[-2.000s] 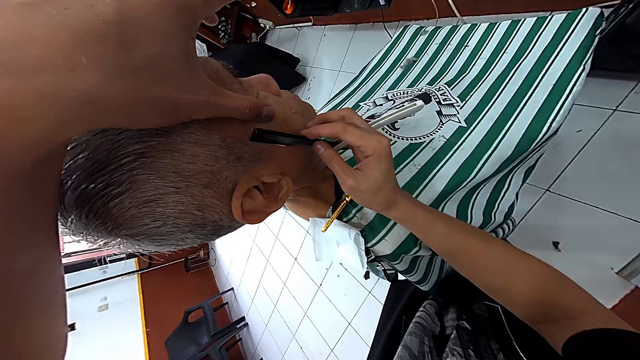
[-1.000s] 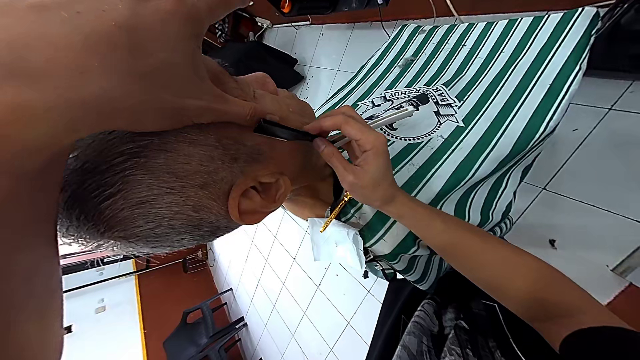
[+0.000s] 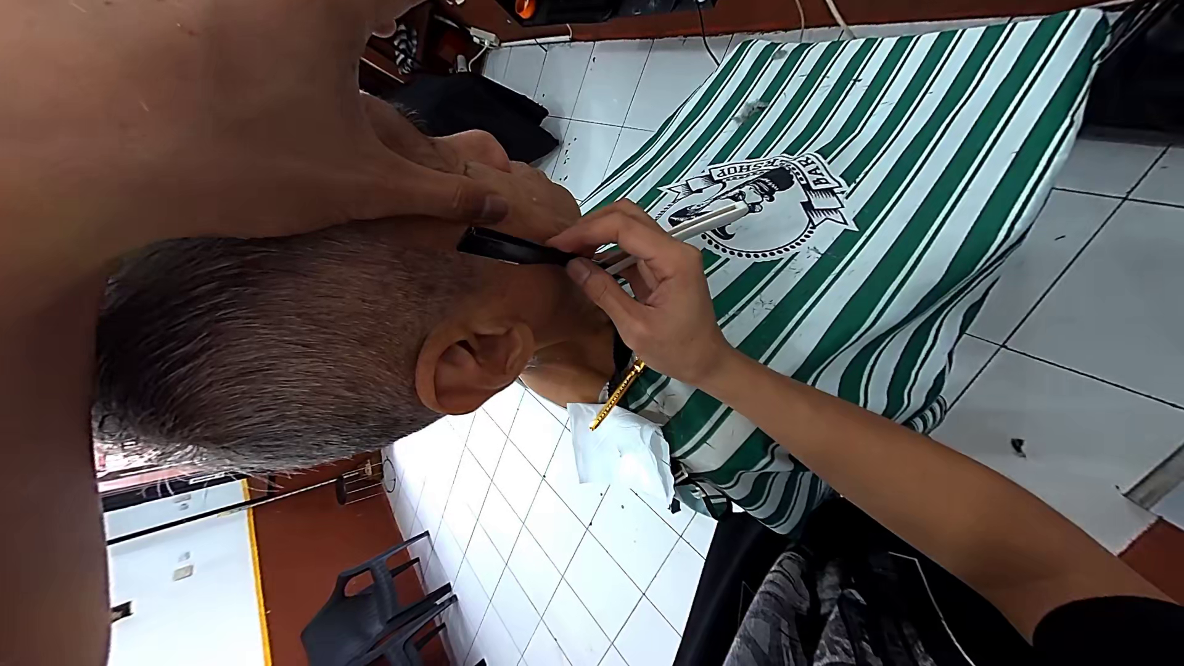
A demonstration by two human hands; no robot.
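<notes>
A seated person's head (image 3: pixel 277 342) with short greying hair lies sideways in view. My left hand (image 3: pixel 277 139) spreads over the forehead and temple at upper left, its thumb pressing the skin; some fingers are hidden. Between thumb and fingers, my right hand (image 3: pixel 647 287) grips a straight razor (image 3: pixel 513 248) with a black blade holder and white handle. The blade end rests at the skin in front of the ear (image 3: pixel 476 361). A green-and-white striped barber cape (image 3: pixel 888 194) covers the body. At the neck are a gold clip (image 3: pixel 617 396) and white tissue paper (image 3: pixel 624 453).
Dark plastic chairs (image 3: pixel 370 601) stand at lower left on the white tiled floor (image 3: pixel 564 546). A black cloth (image 3: pixel 476 111) lies beyond the face. Cables run along the top edge. Camouflage-patterned clothing (image 3: pixel 786 620) shows at the bottom. Cut hair lies on the cape.
The razor in my right hand has tilted, its white handle end swinging slightly down and left across the cape's emblem. My left hand stays on the forehead and temple.
</notes>
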